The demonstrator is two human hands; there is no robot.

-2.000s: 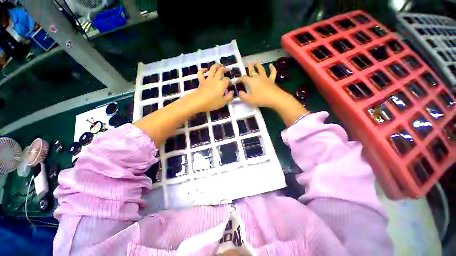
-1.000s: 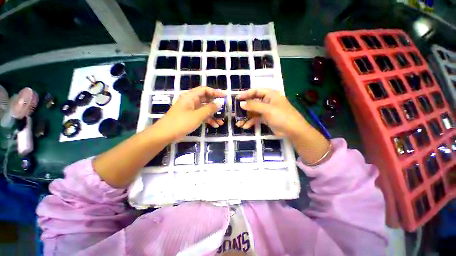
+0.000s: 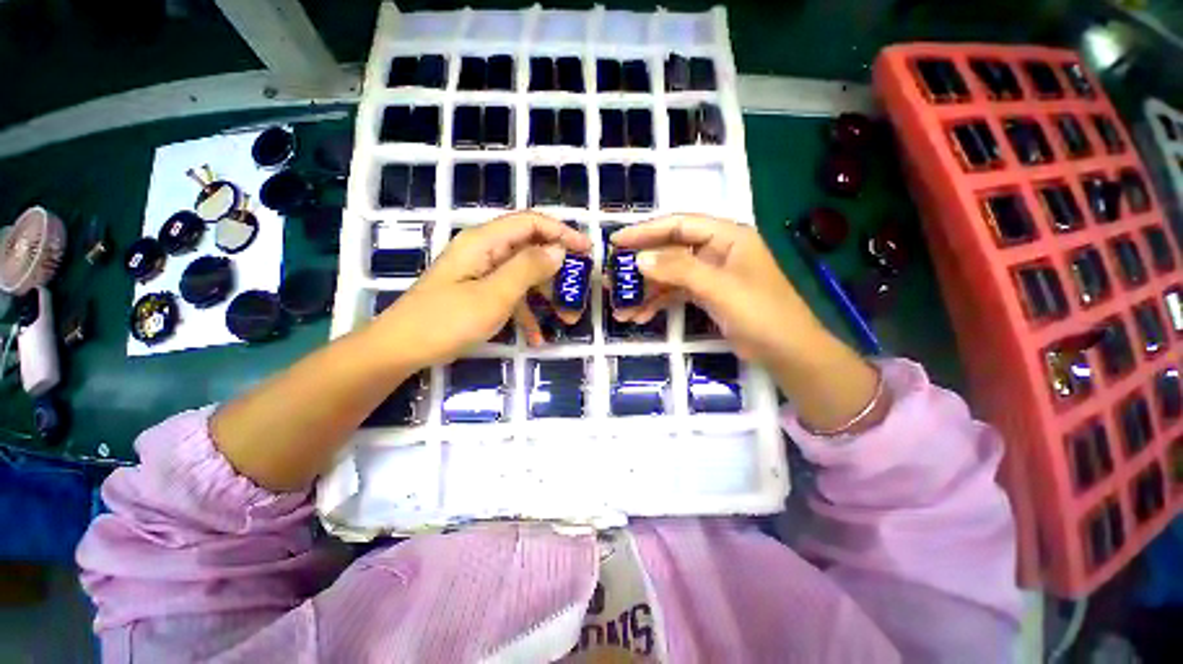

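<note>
My left hand holds a small dark glossy watch body between thumb and fingers, its face up with blue-white marks. My right hand holds a second watch body beside it, also with blue-white marks. The two units are a small gap apart, above the white compartment tray. Most visible tray cells hold two dark units side by side. One cell at the right, third row from the back, is empty. The hands hide several middle cells.
A red compartment tray stands at the right. A blue pen and dark red round pieces lie between the trays. White paper with round watch parts lies at the left, beside a handheld fan. Another tray is cut off at far right.
Both hands have come from the tray's upper cells to its middle, each now showing a watch body. Since one second ago, blue-white marks have appeared on both faces. The camera view has shifted.
</note>
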